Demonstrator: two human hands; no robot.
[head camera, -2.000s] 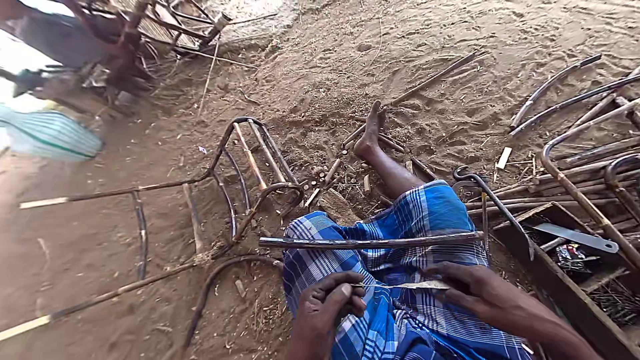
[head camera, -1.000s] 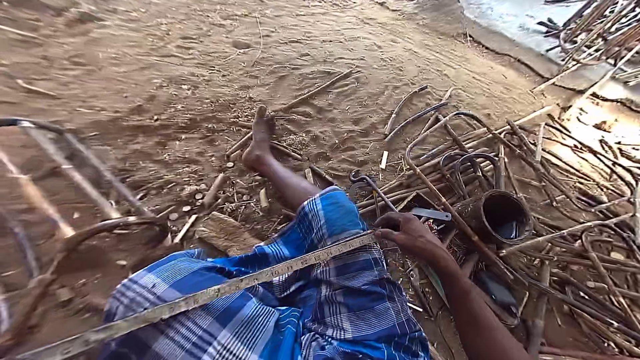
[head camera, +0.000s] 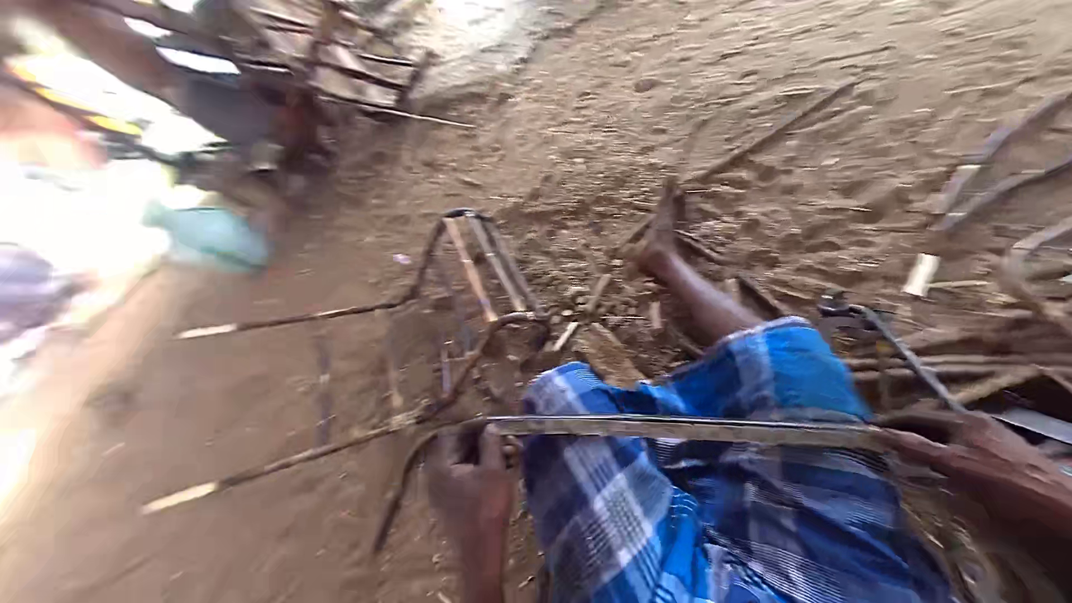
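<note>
A long, straight, flat strip (head camera: 687, 429) lies level across my lap, over the blue checked cloth (head camera: 620, 502). Blur leaves it unclear whether this is a measuring tape alone or one laid along a stick. My left hand (head camera: 473, 477) grips its left end, beside a dark bent cane (head camera: 402, 494). At the strip's right end, my right hand (head camera: 963, 440) has its fingers closed on it. A frame of bent canes with cross rungs (head camera: 469, 343) lies on the sandy ground to the left of my knees.
My bare foot (head camera: 662, 222) rests on the sand near a thin stick (head camera: 779, 130). A metal hooked tool (head camera: 904, 347) is by my right knee. Bent canes (head camera: 997, 184) lie at the right. Blurred wooden frames (head camera: 360, 67) and a pale green bundle (head camera: 209, 239) are at the upper left.
A second ago the marked measuring tape slanted over my lap from my right hand; now the strip lies level between both hands. My left hand has come into view. The view has swung left.
</note>
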